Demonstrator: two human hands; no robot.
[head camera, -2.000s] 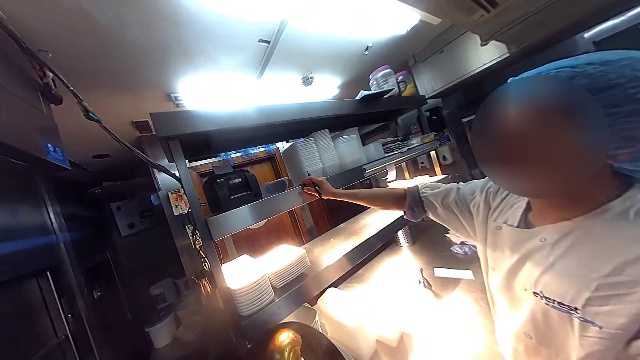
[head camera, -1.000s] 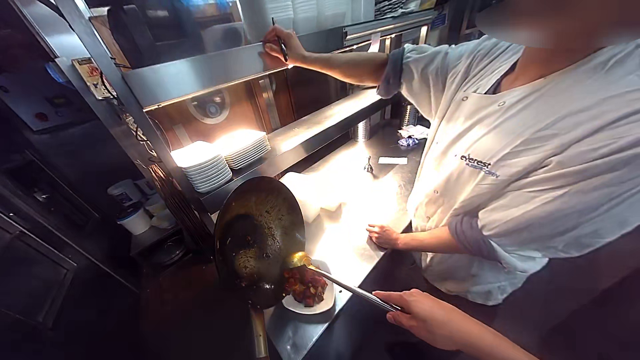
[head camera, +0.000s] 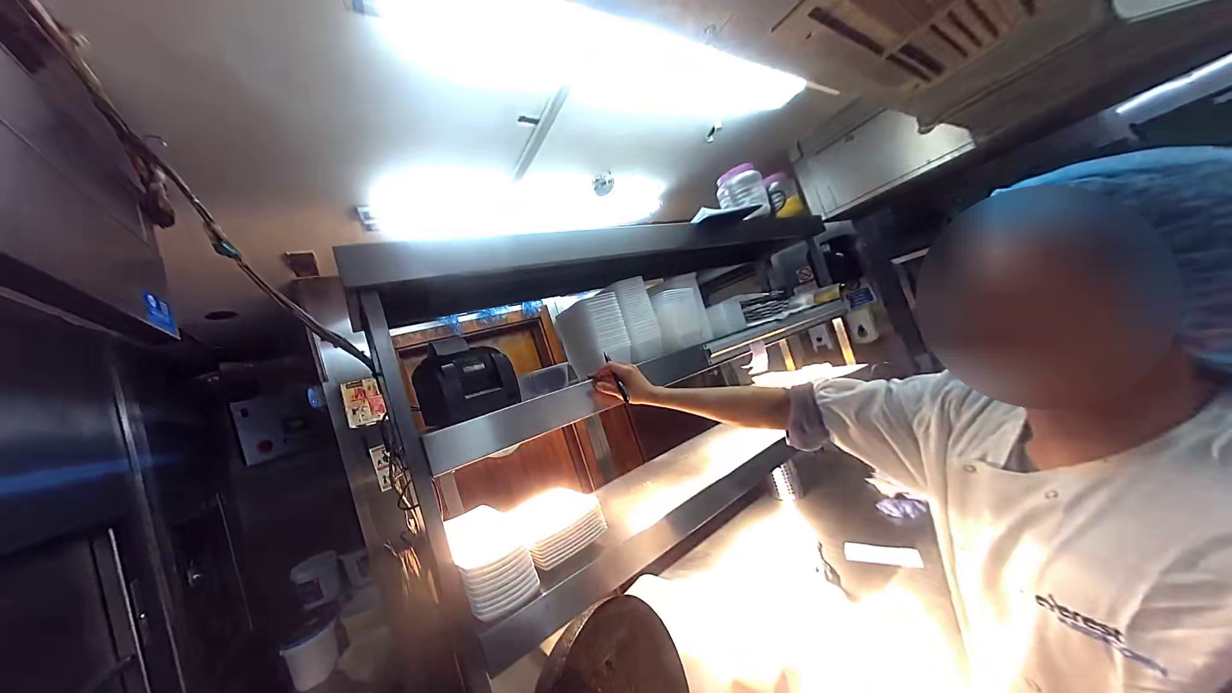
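Only the upper part of a dark wok (head camera: 613, 650) shows at the bottom edge, tilted in front of the steel counter. Neither my left hand nor my right hand is in the picture, and the wok's handle is hidden below the frame. Beyond the wok, glare from the lamps washes out the counter (head camera: 751, 616). Stacks of white plates (head camera: 500, 577) stand on the lower steel shelf behind it. The hand of a co-worker (head camera: 624, 383) rests at the middle shelf's edge and holds a dark pen (head camera: 619, 378).
The co-worker in a white jacket (head camera: 1088, 539) stands close on the right. A black printer (head camera: 466, 383) and stacked plastic containers (head camera: 626, 322) occupy the middle shelf. White tubs (head camera: 311, 654) sit low at the left. A cable (head camera: 223, 245) hangs at the upper left.
The view has swung up from the counter. One second ago a hand held a metal ladle over food on a white plate beside the tilted wok; hand, ladle and food are now out of view.
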